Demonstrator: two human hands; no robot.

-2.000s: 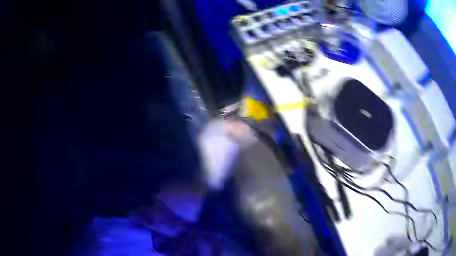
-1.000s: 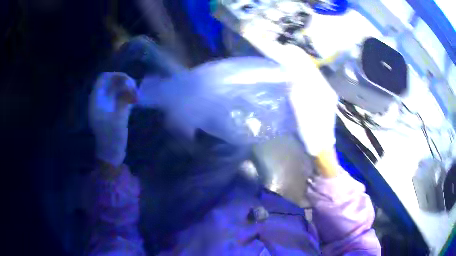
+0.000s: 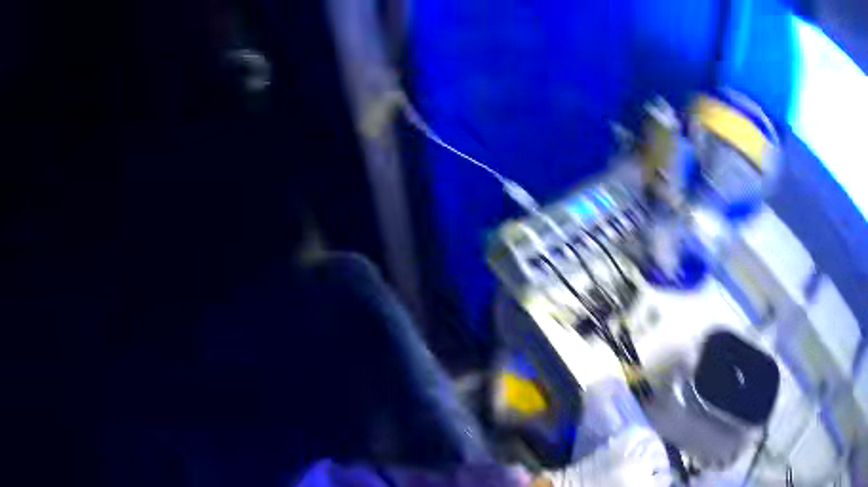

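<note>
A speaker-like unit with a black top and small centre logo sits on the white bench at the lower right. A grey block shape lies against its near-left side. My right hand, a blurred white glove, is at the bench's near edge, low in the picture, left of the unit and apart from it. Its wrist and sleeve are cut off by the bottom edge. Whether it holds anything cannot be told. My left hand is not in view.
A multi-port strip with blue lights and black cables stands at the bench end. A small fan is behind it. White box units line the far edge. A dark crate edge is at left. A yellow patch shows beside the bench.
The view has swung, so the bench end shows. The clear film spread between my hands is gone from view, and so is my left hand. My right hand now appears lower in the picture.
</note>
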